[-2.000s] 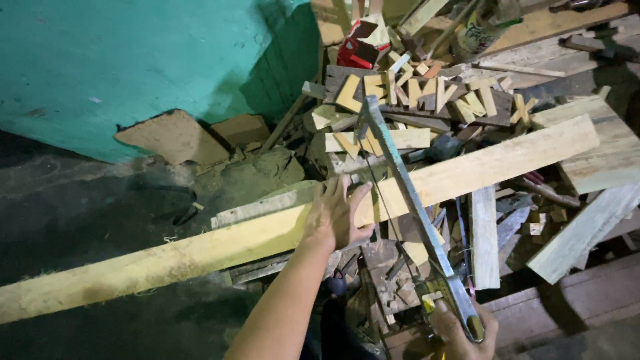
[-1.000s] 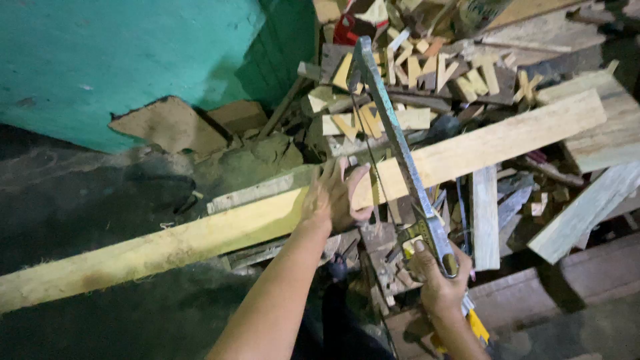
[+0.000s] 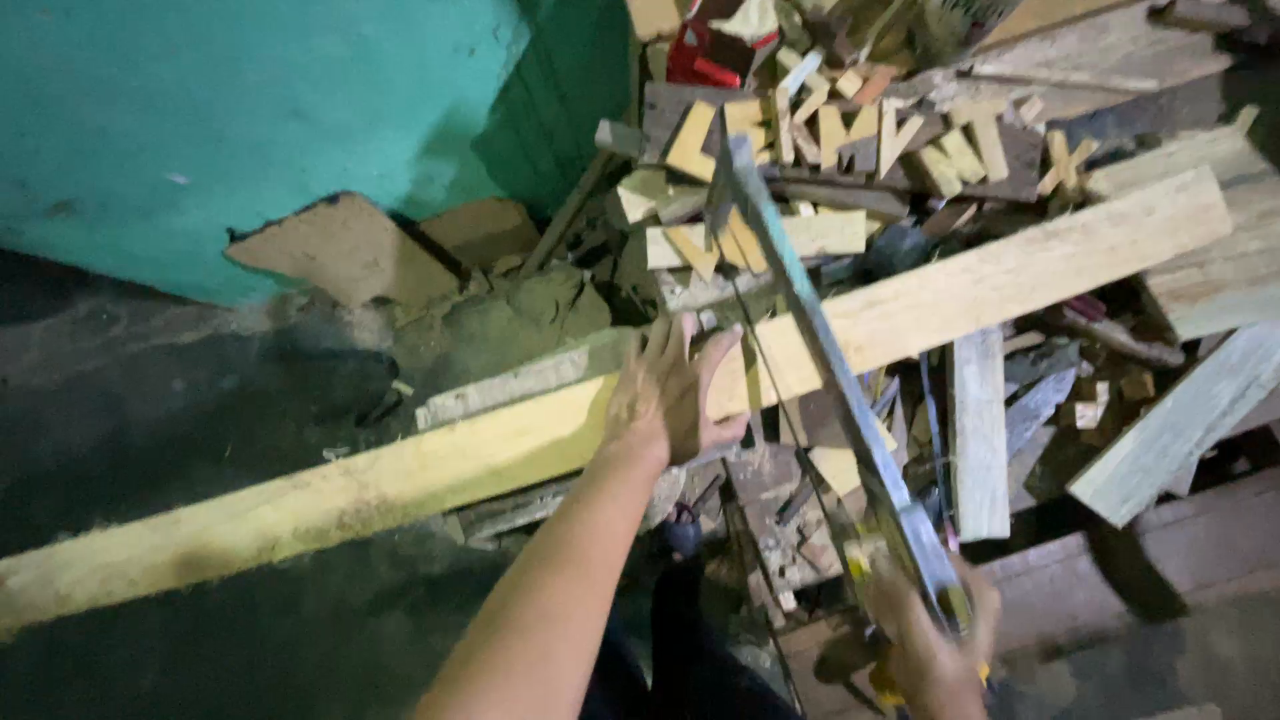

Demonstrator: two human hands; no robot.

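A long wooden board (image 3: 400, 487) runs across the view from lower left to upper right. My left hand (image 3: 675, 395) grips the board near its middle, thumb and fingers spread over its faces. Just right of that hand, the thin blade of a hacksaw (image 3: 835, 345) crosses the board; whether it has cut into the wood cannot be told. The saw's metal frame slants from upper left to lower right above the board. My right hand (image 3: 930, 620), somewhat blurred, is closed around the saw's yellow handle at the lower right.
Cut wooden letters (image 3: 835, 135) lie on a dark board behind the saw. Wood offcuts (image 3: 980, 440) and planks are heaped on the right. A brown broken panel (image 3: 345, 245) leans at the teal wall (image 3: 250, 120). A foot shows below the workpiece.
Over these frames my right hand moves up with the saw, then back down toward the lower right. My left hand stays on the board.
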